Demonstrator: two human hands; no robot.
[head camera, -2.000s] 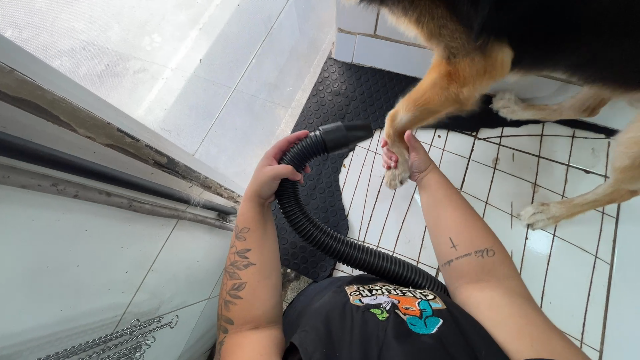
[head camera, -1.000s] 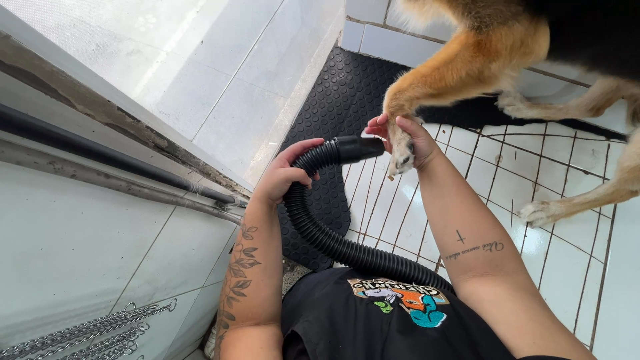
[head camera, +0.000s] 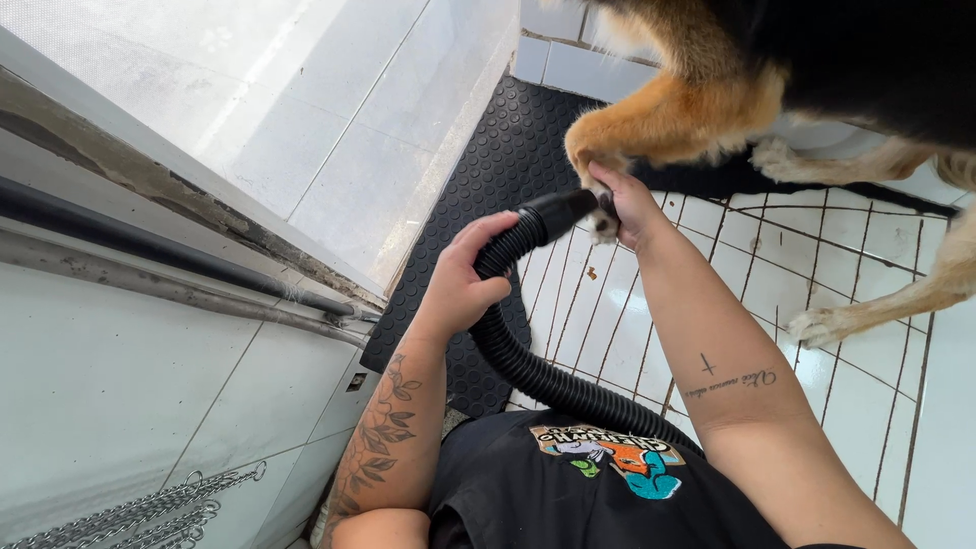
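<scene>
A black corrugated hose curves up from beside my shirt. My left hand is wrapped around its upper end, just behind the black nozzle. The nozzle points right, at the underside of a dog's raised front paw. My right hand grips that paw from the right, thumb over the lower leg; the dark pads face the nozzle tip. The black and tan dog stands at the upper right, its head out of view. Whether the nozzle touches the paw, I cannot tell.
Under the dog are white tiles with a rusty wire grid and a black studded rubber mat. Other dog paws rest at the right. Metal chains hang at the lower left, below dark pipes along the tiled wall.
The raised paw has been turned so its pads face the nozzle. My left hand has tilted the nozzle upward to the right, and its tip is now close against the paw.
</scene>
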